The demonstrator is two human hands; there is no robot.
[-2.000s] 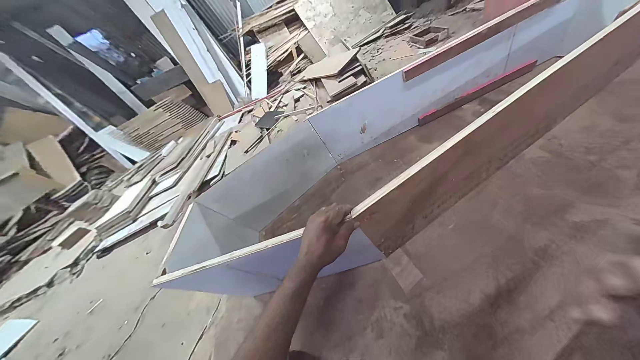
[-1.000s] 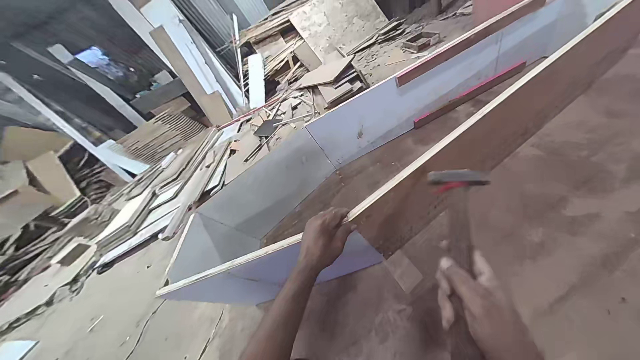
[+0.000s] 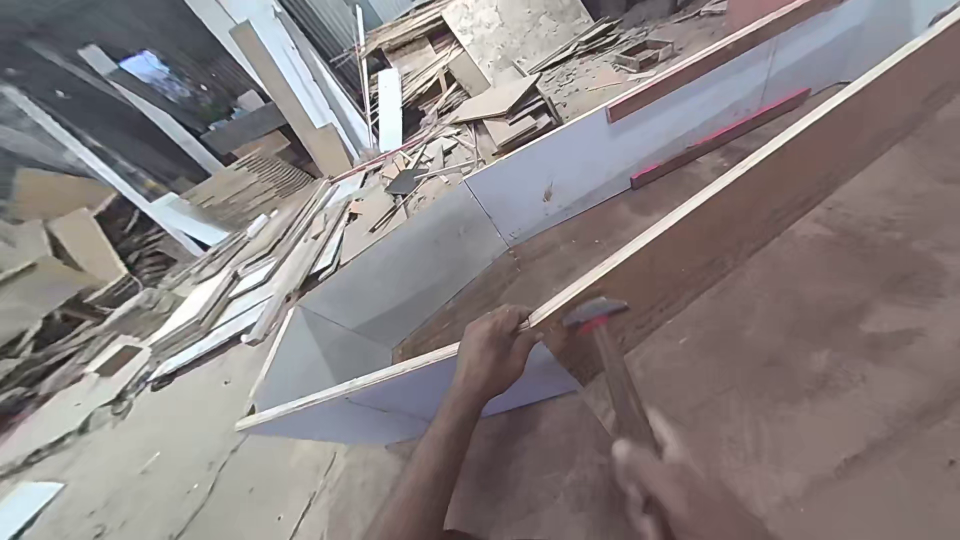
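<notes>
My left hand (image 3: 495, 351) grips the top edge of a plywood frame where a white-faced panel (image 3: 390, 401) meets a long brown board (image 3: 720, 225). In my right hand (image 3: 660, 469), somewhat blurred, is the wooden handle of a hammer (image 3: 622, 382). The hammer's metal head, with red just below it, is close to the brown board near the joint, right of my left hand. Whether it touches the board I cannot tell. Grey and white inner panels (image 3: 405, 262) form the frame's far side. My left fingertips are partly hidden behind the edge.
A red-edged wooden strip (image 3: 720, 139) lies inside the frame, and another strip (image 3: 720, 60) runs along its far top edge. Boards and offcuts (image 3: 247, 292) are piled on the floor at left. Scrap panels (image 3: 502, 112) and leaning planks (image 3: 292, 90) stand behind.
My right hand, a blur at the right edge two seconds ago, came into view with the hammer. Since one second ago the hammer head has moved down and left to the board near the joint.
</notes>
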